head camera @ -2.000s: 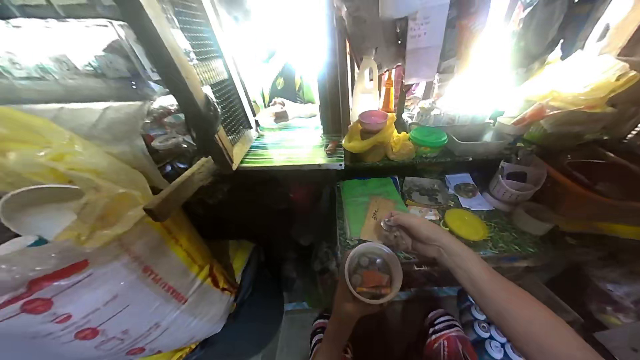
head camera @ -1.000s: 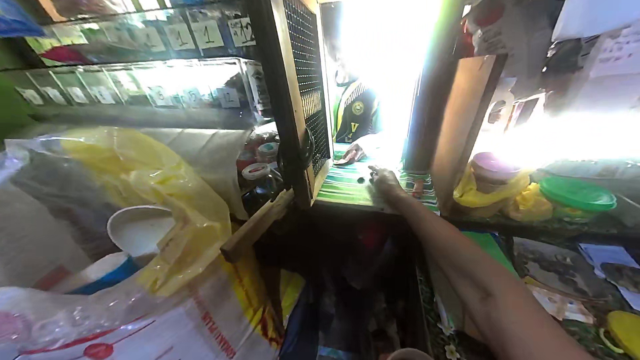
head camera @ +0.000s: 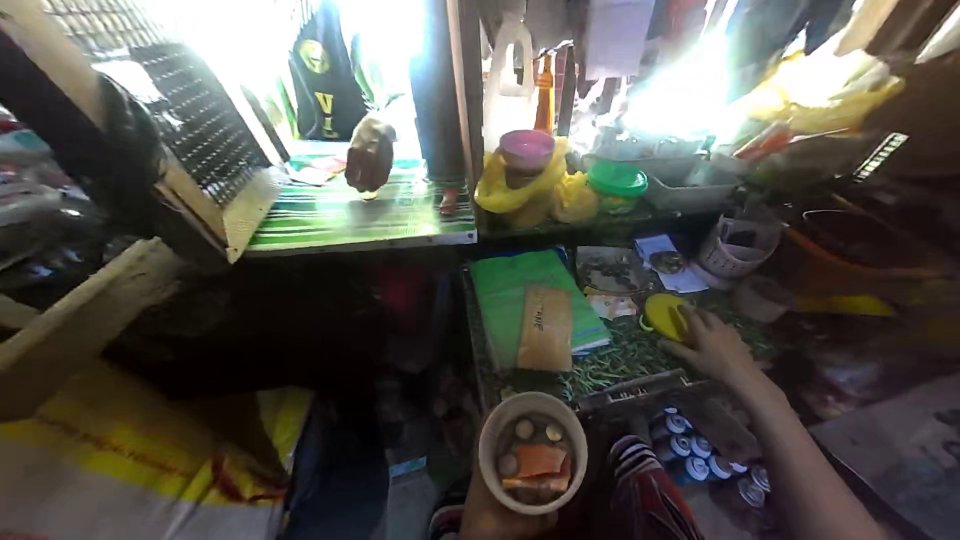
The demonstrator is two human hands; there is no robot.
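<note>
My left hand (head camera: 499, 517), mostly hidden beneath it, holds a round white tub (head camera: 487, 457) with coins and folded orange banknotes (head camera: 536, 466) inside. At the right, my right hand (head camera: 712, 345) has its fingertips on the edge of a round yellow lid (head camera: 666, 316), which lies on a grass-patterned table cover (head camera: 619, 360). Whether the fingers grip the lid is unclear. A green plastic folder (head camera: 517, 281) and a brown cardboard piece (head camera: 546, 330) with writing lie left of it. Another person's hand (head camera: 370, 154) is over the green striped counter (head camera: 352, 214) at the window.
A pink bowl (head camera: 527, 150), a green-lidded tub (head camera: 617, 180) and a grey tray (head camera: 690, 187) stand on the back ledge. Drink cans (head camera: 697, 457) sit low at right. A wooden beam (head camera: 82, 315) and a yellow-white sack (head camera: 142, 457) are at left.
My right hand has left the striped counter, where it was a second ago, and is now at the yellow lid. The white tub is back in fuller view. The view has swung right.
</note>
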